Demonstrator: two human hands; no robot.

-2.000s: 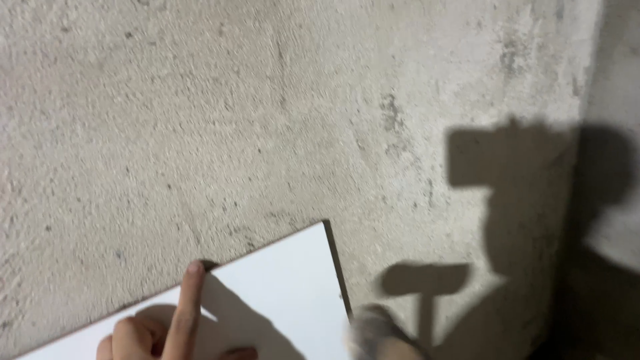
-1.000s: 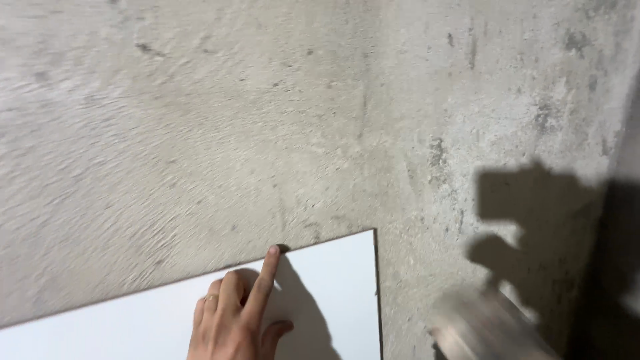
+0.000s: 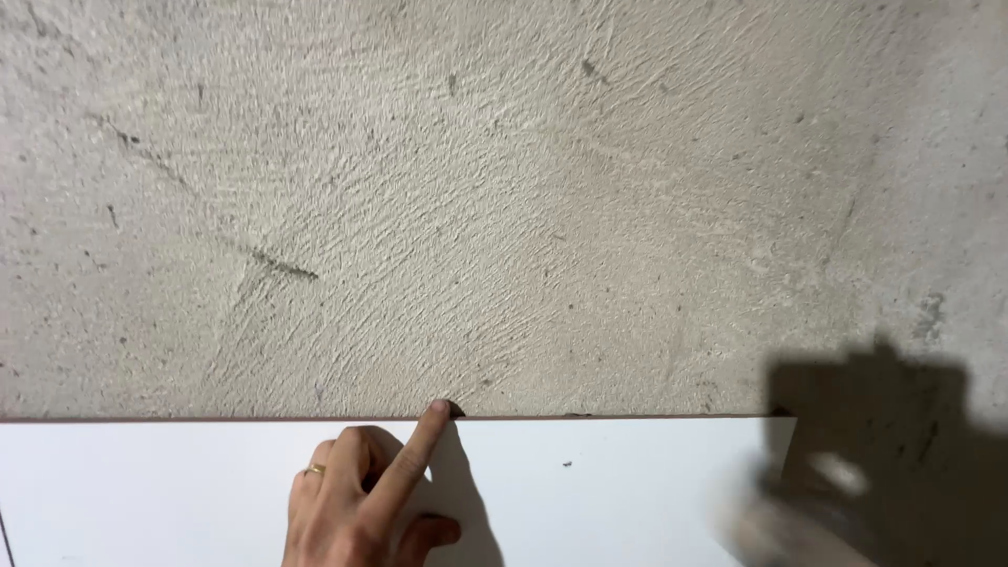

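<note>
A white tile or panel (image 3: 197, 480) with a thin reddish-brown top edge lies flat against a rough plastered wall (image 3: 472, 236). My left hand (image 3: 358, 500), a ring on one finger, rests over its white face. The index finger is stretched out with its tip on the top edge; the other fingers are bent and the thumb is apart. Toward the lower right corner, in front of the white surface, my right hand (image 3: 787, 520) is a pale, strongly blurred shape. Whether it holds anything cannot be made out.
Dark shadows (image 3: 866, 402) fall over the wall and the white piece's right end. A dark joint or edge line (image 3: 6, 535) crosses the white surface at lower left. The plaster bears scratches and a dark gouge (image 3: 283, 266).
The view has swung and levelled, so the white edge now runs nearly horizontal. My left index fingertip stays on that edge. My right hand is blurred by motion, now overlapping the white piece in view.
</note>
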